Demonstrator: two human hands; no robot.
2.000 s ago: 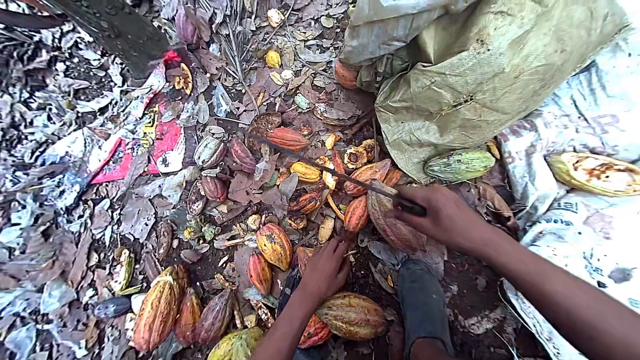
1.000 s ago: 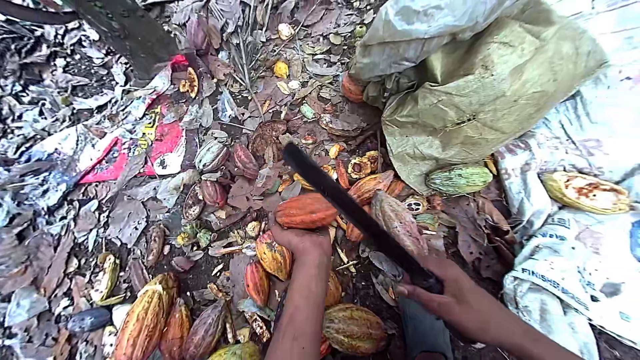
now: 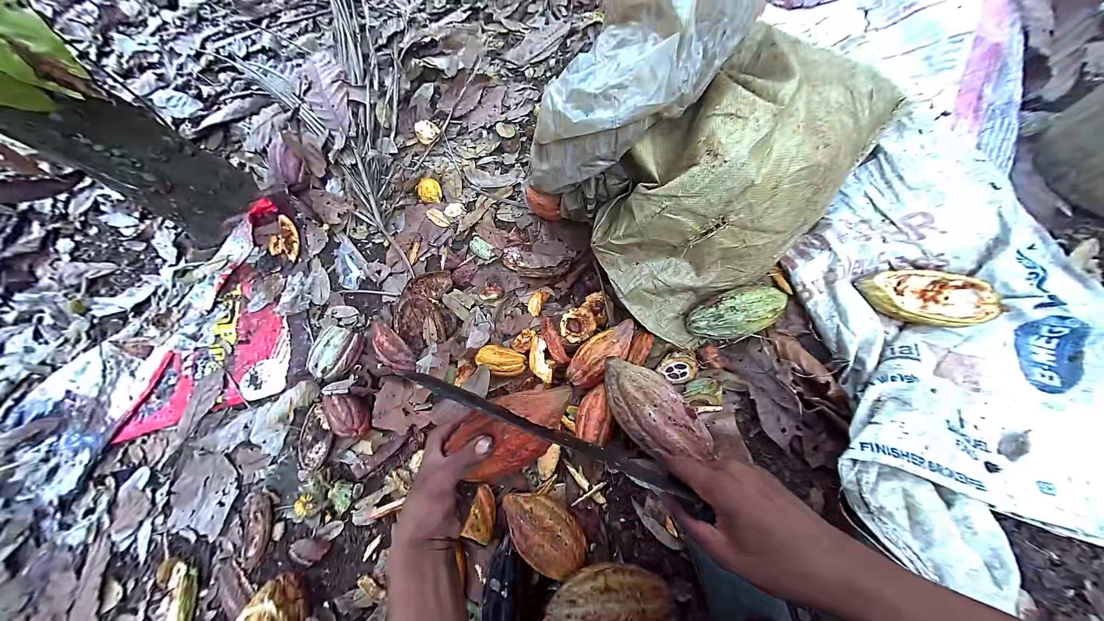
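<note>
My left hand [image 3: 440, 483] grips an orange-red cacao pod [image 3: 504, 431] low over the leaf litter, its thumb on the near side. My right hand [image 3: 733, 509] is closed on the dark handle of a machete [image 3: 535, 429]. The blade slants up and left, lying across or just above the held pod; whether it touches cannot be told. A brownish-pink cacao pod [image 3: 657, 412] lies just beyond my right hand. Orange pods [image 3: 601, 354], a small yellow pod [image 3: 500, 360] and cut pod pieces [image 3: 578, 324] are beyond the blade.
More pods [image 3: 545, 533] lie near my legs. A tan woven sack [image 3: 742, 172] with clear plastic stands ahead, a green pod [image 3: 737, 312] by its base. To the right, an opened pod [image 3: 931, 297] rests on a white printed sack [image 3: 975, 431]. A trunk [image 3: 129, 164] leans at upper left.
My left hand held the orange-red pod one second ago, but not two seconds ago. The machete, raised over the pods one second ago, now has its blade lower, across the held pod.
</note>
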